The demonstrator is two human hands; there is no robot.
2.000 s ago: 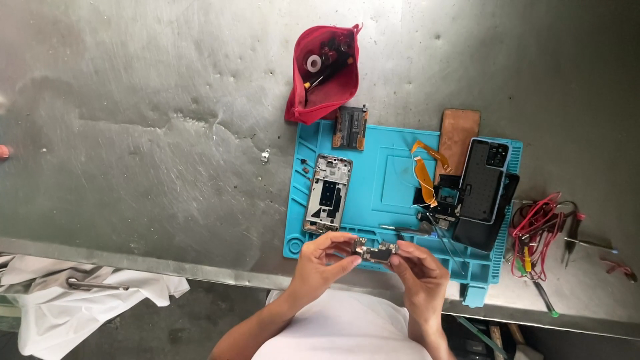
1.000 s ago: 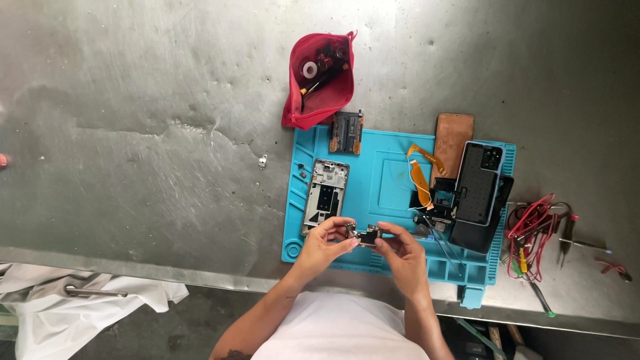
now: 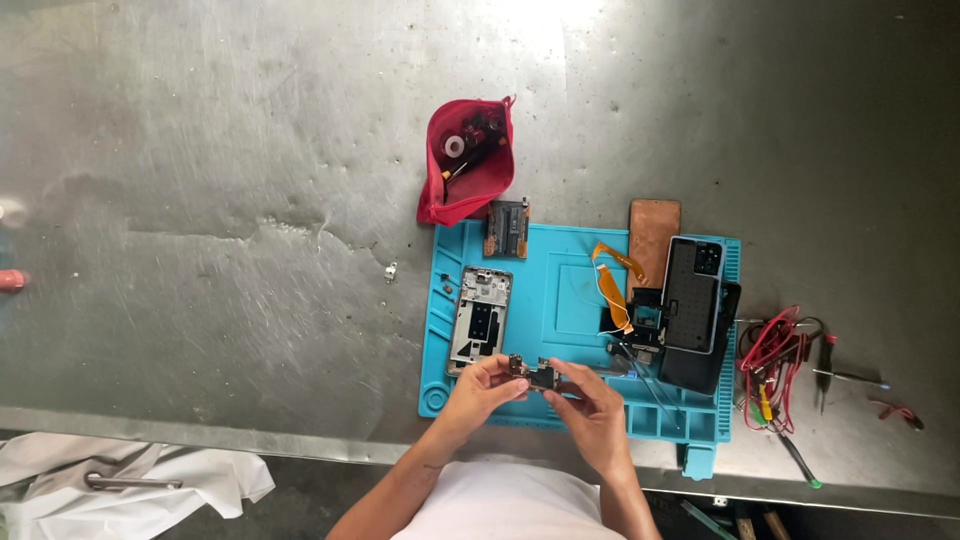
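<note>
Between my hands is a phone circuit board (image 3: 541, 375), held above the near part of a blue silicone repair mat (image 3: 525, 300). My left hand (image 3: 484, 390) pinches its left end, and my right hand (image 3: 589, 397) grips its right end. Just beyond my left hand lies an opened metal phone frame (image 3: 480, 315). A phone battery (image 3: 508, 229) rests at the mat's far edge. Orange flex cables (image 3: 613, 300) lie right of the mat's middle, beside small black phone parts (image 3: 645, 319). Tweezers (image 3: 660, 386) lie to the right of my right hand.
A red zip pouch (image 3: 469, 191) with tools inside stands beyond the mat. A phone back cover (image 3: 691, 294) and a brown phone-shaped panel (image 3: 655, 232) are on the right. Farther right lie red test leads (image 3: 772, 360) and screwdrivers (image 3: 825, 375). White cloth (image 3: 217, 472) hangs near the metal table's edge.
The circuit board stays in both hands, but its angle between my fingers has changed, and its dark face now shows more.
</note>
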